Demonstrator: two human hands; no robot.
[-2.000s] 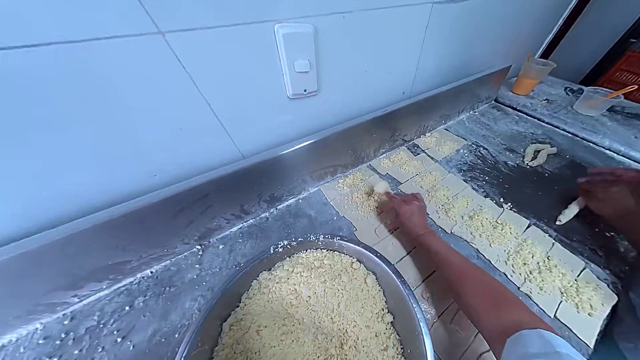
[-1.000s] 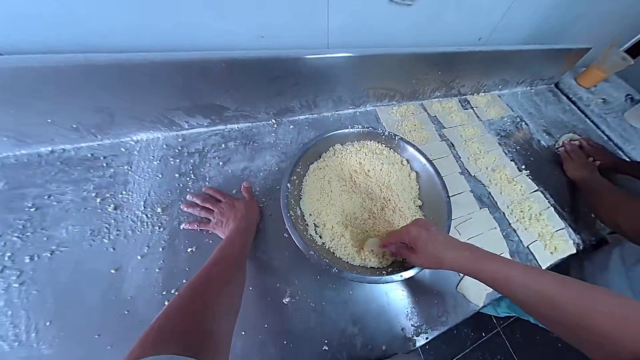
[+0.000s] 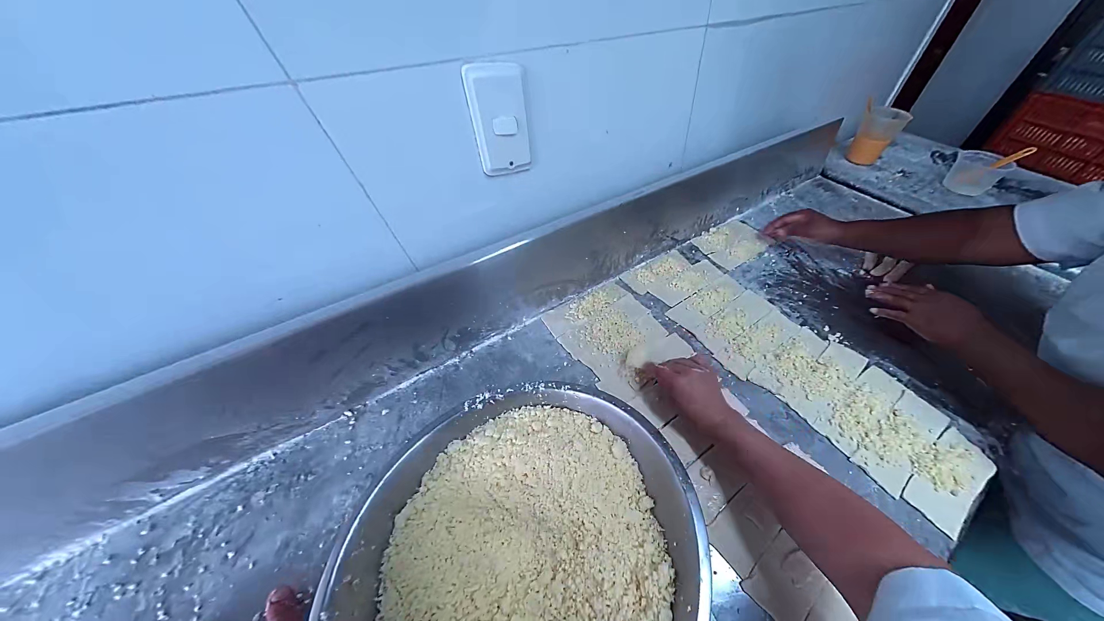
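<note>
My right hand is low over the near strip of cut dough, its fingers closed on a small pale rounded piece, whose kind I cannot tell. Yellowish crumbly filling, perhaps grated cheese, heaps in a large steel bowl below it. Of my left hand, only a fingertip shows, left of the bowl at the bottom edge. Crumbs lie on the upper dough squares near my right hand; those under my forearm look bare. A second dough strip to the right carries crumbs along its length.
A co-worker's two hands are at the right; one touches the far dough, the other is beside small rolled dough pieces. A cup with orange contents and a plastic tub stand behind. A steel backsplash borders the wall.
My right hand has moved from inside the bowl to the near dough strip. My left hand, spread flat on the counter a second ago, is now mostly out of view. The view has swung considerably.
</note>
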